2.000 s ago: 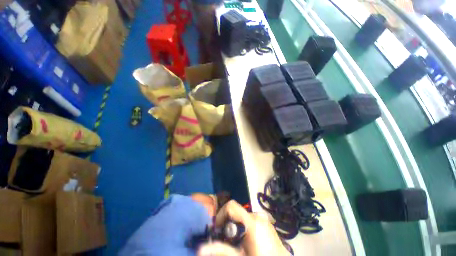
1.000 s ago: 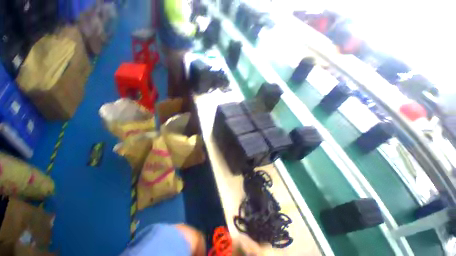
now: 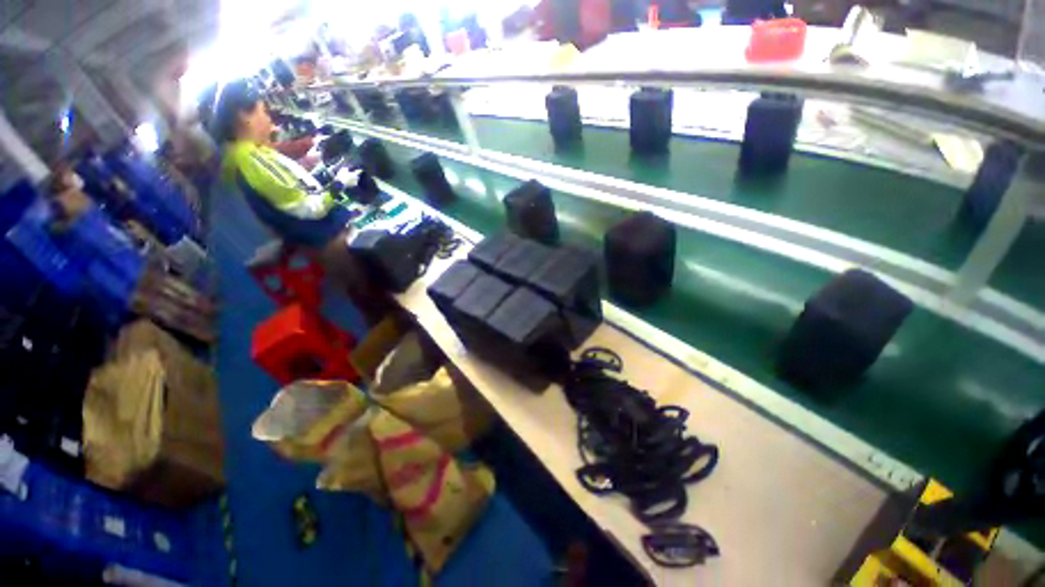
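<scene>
No hand of mine shows clearly; a small blurred skin-toned patch at the bottom right edge is too unclear to name. A block of several black housings [image 3: 516, 300] stands packed together on the pale bench [image 3: 762, 476]. A tangled pile of thin black ring-like handles [image 3: 630, 433] lies beside it, nearer to me. One loose looped piece [image 3: 681, 546] lies at the near end of the pile. The yellow screw feeder [image 3: 930, 541] is partly cut off at the bottom right.
Black housings [image 3: 846, 327] stand spaced along the green conveyor [image 3: 733, 300] right of the bench. Paper sacks [image 3: 430, 487] and a red stool [image 3: 296, 344] stand on the blue floor at left. A seated person [image 3: 281, 184] works farther up the bench. Cartons and blue crates line the far left.
The view has swung up and to the right. The blue sleeve and hands at the bottom have left the picture. The seated person and yellow feeder have come into view.
</scene>
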